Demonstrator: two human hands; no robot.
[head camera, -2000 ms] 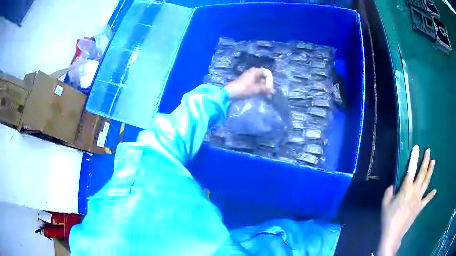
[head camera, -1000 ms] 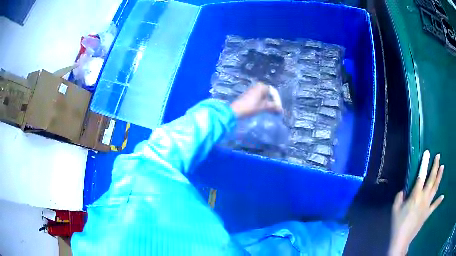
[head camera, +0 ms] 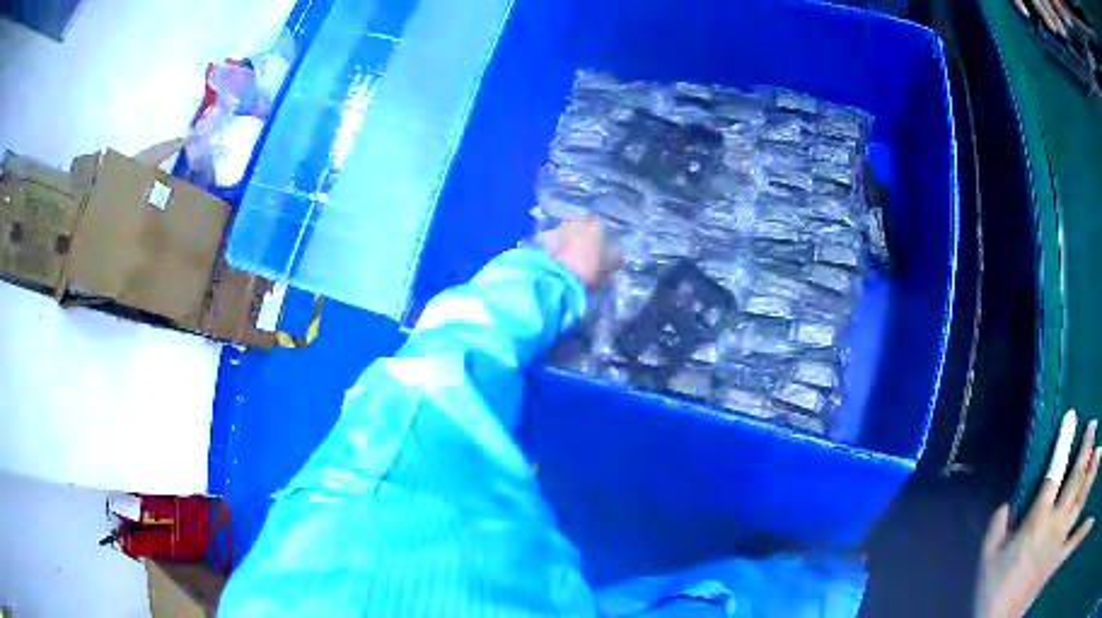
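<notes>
A deep blue bin (head camera: 725, 483) holds rows of grey packed housings (head camera: 804, 284) under cloudy clear film. Two dark housings lie on top, one toward the back (head camera: 671, 155) and one nearer the front (head camera: 677, 316). My left hand (head camera: 584, 250) is inside the bin, left of the nearer dark housing. It is blurred, and whether it holds anything is unclear. My right hand (head camera: 1039, 543) lies at the green bench's edge at lower right, fingers spread and empty, with white coverings on at least one finger.
A pale blue flap (head camera: 363, 133) stands open on the bin's left. Cardboard boxes (head camera: 145, 248), plastic bags (head camera: 230, 127) and a red object (head camera: 175, 531) are on the left. The green bench (head camera: 1082, 242) runs along the right, with another person's fingers (head camera: 1054, 12) at its far end.
The clear bag under my left hand is no longer there, and the nearer dark housing now shows. My left hand has moved left. The view has shifted, so the bin sits farther right.
</notes>
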